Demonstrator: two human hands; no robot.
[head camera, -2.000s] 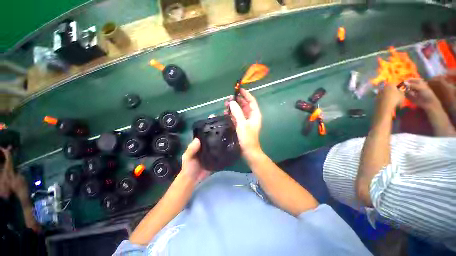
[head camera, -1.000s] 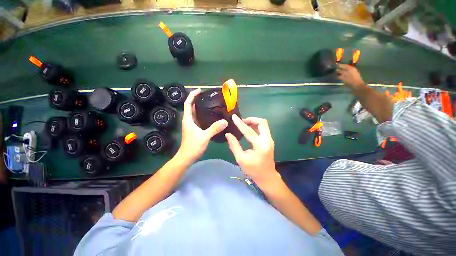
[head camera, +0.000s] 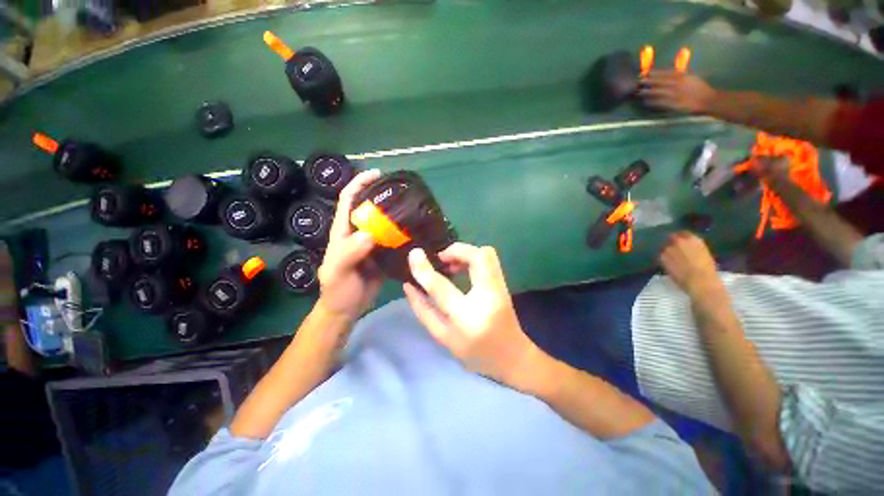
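Note:
A black rounded speaker body (head camera: 424, 208) with a pale logo on its round end is held up in front of my chest. A bright orange strap (head camera: 380, 225) stands out across its side, toward my left fingers. My left hand (head camera: 351, 247) grips the speaker from the left, with fingers behind the strap. My right hand (head camera: 472, 300) is at the speaker's lower right side, thumb and fingertips close to or touching it. The underside of the speaker is hidden.
Several black speakers (head camera: 240, 215) cluster at left. Others with orange straps (head camera: 315, 79) lie farther back. Strap pieces (head camera: 609, 215) lie at right, near an orange heap (head camera: 795, 174). Other people's hands reach in at right. A dark crate (head camera: 145, 383) is below the bench.
The strap is now on the speaker; it was loose in my right hand earlier. The speaker has turned and the strap has swung left. A second person's arm has come in at the right.

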